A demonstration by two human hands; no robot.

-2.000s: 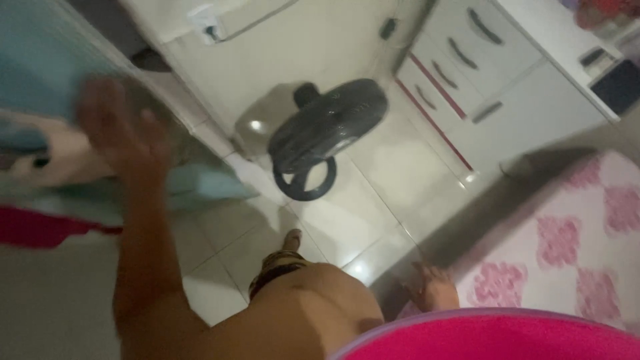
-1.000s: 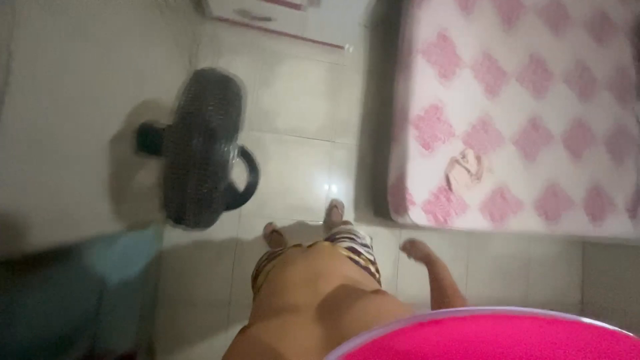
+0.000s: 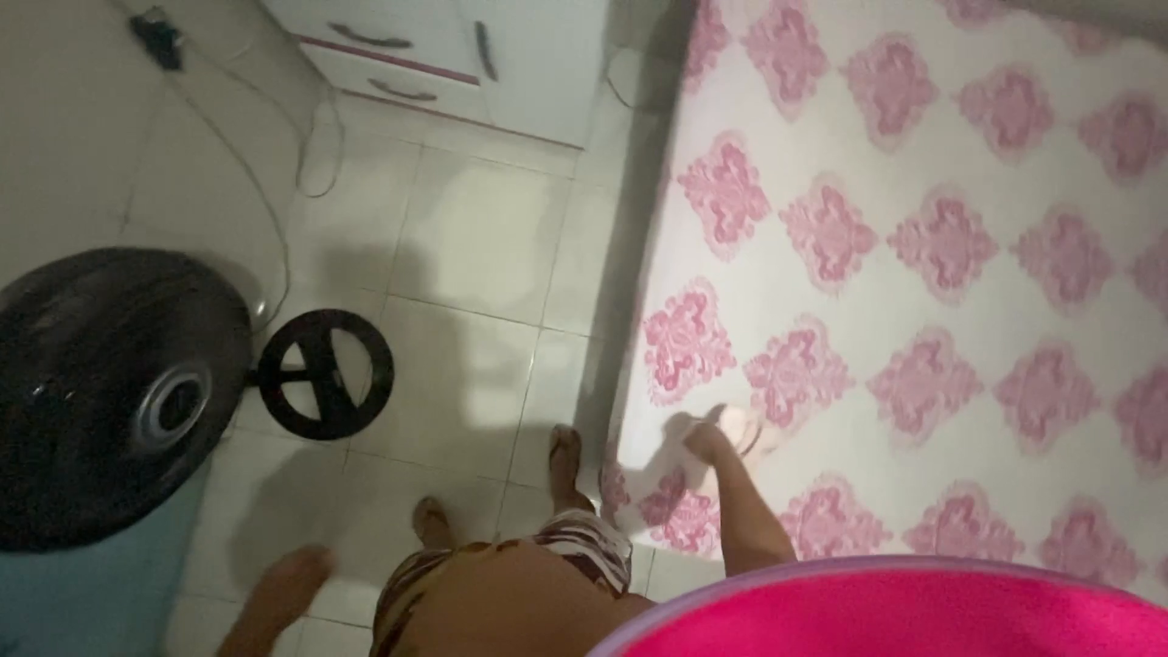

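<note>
My right hand (image 3: 707, 442) is over the near left corner of a mattress (image 3: 858, 328) with a pink pattern on white. Its fingers touch a small pale item with a dark strap or line (image 3: 741, 427), whose kind I cannot tell. My left hand (image 3: 301, 573) hangs blurred above the tiled floor, and nothing shows in it. A bright pink round-rimmed plastic basin or tub (image 3: 894, 611) fills the bottom right of the view; how it is held is hidden.
At the left stands a black fan (image 3: 119, 392) with a round base (image 3: 327, 374), its cable (image 3: 265, 201) running along the wall. A white cabinet with drawers (image 3: 401, 55) is at the top. A blue-green surface (image 3: 100, 584) lies at the lower left.
My right hand has moved from beside the mattress onto the pale item lying on it. My left hand has come into view at the lower left. The view has shifted.
</note>
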